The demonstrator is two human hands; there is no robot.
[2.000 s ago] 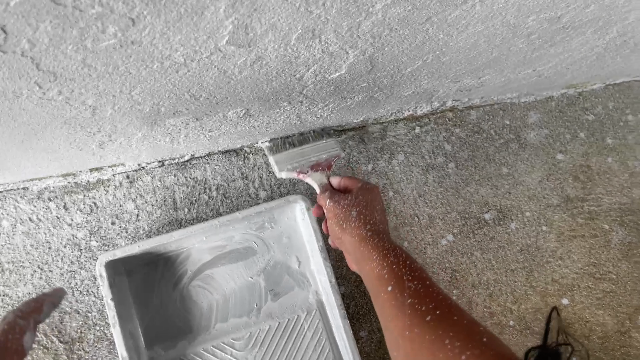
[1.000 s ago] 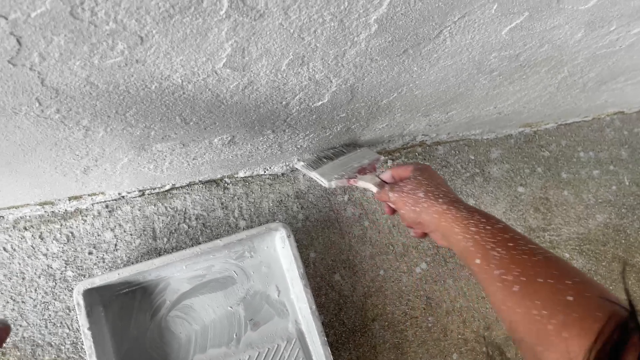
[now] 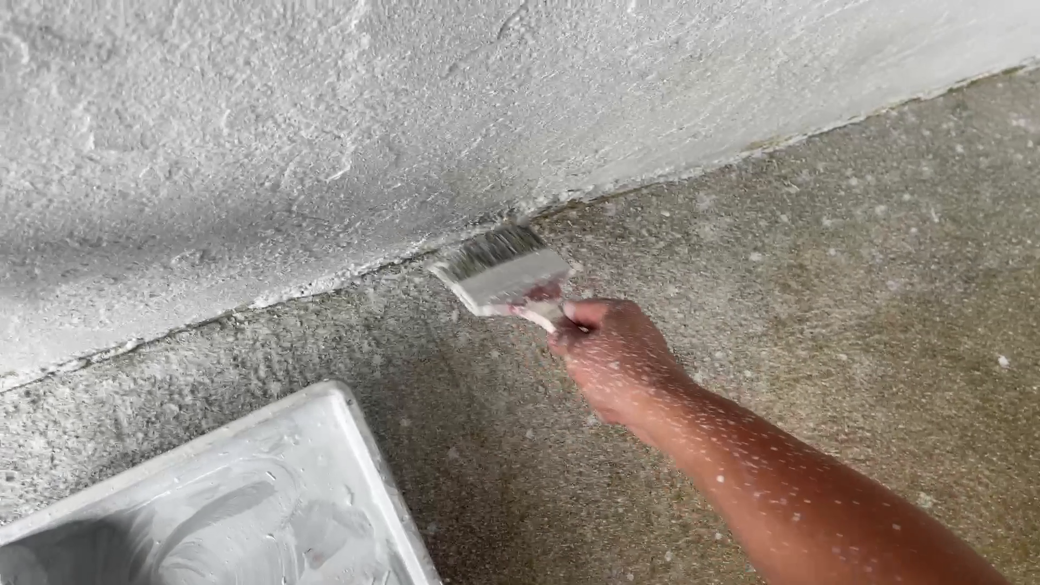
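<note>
My right hand [image 3: 613,353], speckled with white paint like the forearm, grips the handle of a wide, paint-coated paintbrush [image 3: 516,276]. The brush's dark bristles point up and left, at the seam where the rough white wall [image 3: 455,106] meets the concrete floor [image 3: 520,471]. Whether the bristle tips touch the wall is blurred. A paint tray [image 3: 370,471], smeared with white paint, lies on the floor at the lower left, apart from the brush. My left hand is out of view.
White paint spots dot the rough floor along the wall. A ragged seam [image 3: 317,288] runs from the lower left up to the right, with thick white paint on its wall side. The tray's right rim lies left of my forearm.
My left hand, seen at the left edge two seconds ago, has left the view. The brush has moved right along the seam from the tray, and its bristles have pulled back from the wall's face. The view has shifted.
</note>
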